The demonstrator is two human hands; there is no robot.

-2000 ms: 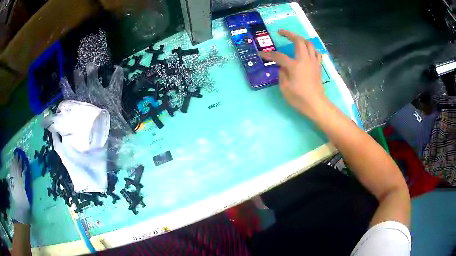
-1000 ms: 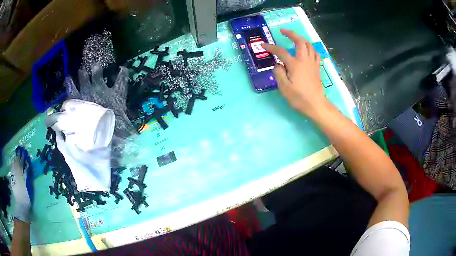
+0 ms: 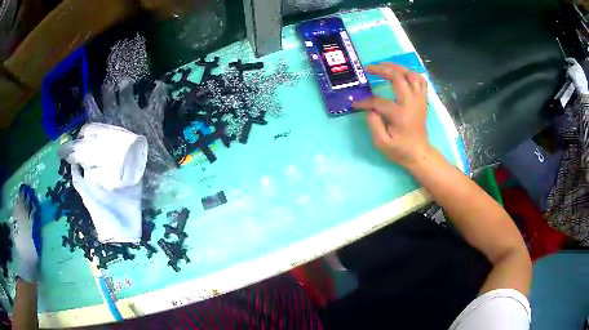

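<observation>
A smartphone (image 3: 334,67) lies on the turquoise mat (image 3: 284,187) beside the metal post, its purple screen lit with a dark and red panel in the middle. My right hand (image 3: 400,116) is bare and empty, to the right of the phone. Its fingers are apart and bent, with one fingertip at the lower part of the screen; whether it touches cannot be told. My left hand is out of the picture.
Black plastic brackets (image 3: 174,248) and silver screws (image 3: 242,90) lie in piles. A white cloth (image 3: 113,171), a clear crinkled bag (image 3: 132,109), a blue bin (image 3: 66,93) and a grey post (image 3: 263,26) are at left and back. Another person's gloved hand (image 3: 26,238) is at far left.
My right hand has moved down and right, from over the middle of the screen to the phone's lower right edge. The screen's two-panel view has changed to one central panel.
</observation>
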